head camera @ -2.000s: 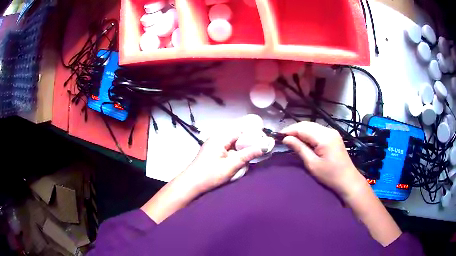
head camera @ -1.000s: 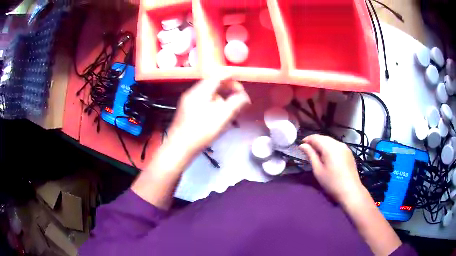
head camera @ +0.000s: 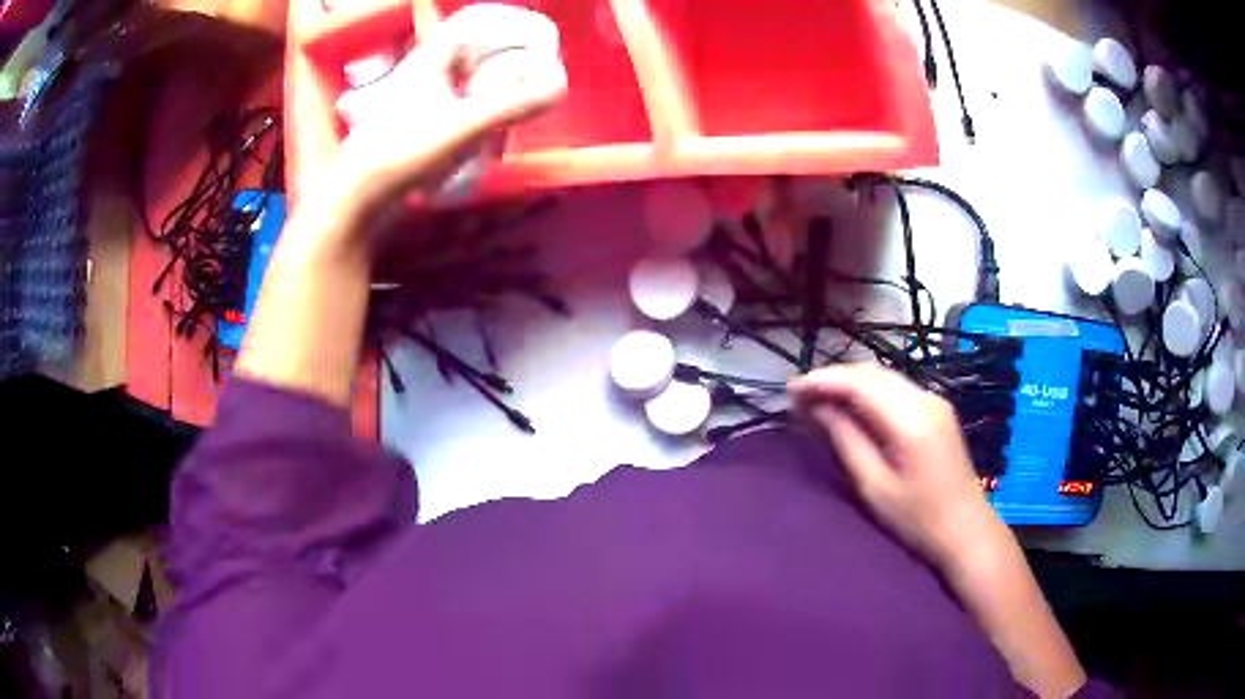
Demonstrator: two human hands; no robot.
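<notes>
My left hand is over the left cells of the red divided tray. It is blurred, and its fingers are around whitish round units that are hard to make out. My right hand is left of the blue charging hub, thumb and forefinger close together at the black cables. Whether it pinches a cable is unclear. Several round white units lie on the white sheet in front of me, with black cable plugs at their right edges.
More white units lie at the right, with tangled cables beside the hub. A second blue hub sits on the red surface at left, partly behind my left forearm. Loose cable ends lie on the white sheet.
My left hand has moved up and left from below the tray's front edge to over its cells. The view has shifted. My right hand remains by the cables.
</notes>
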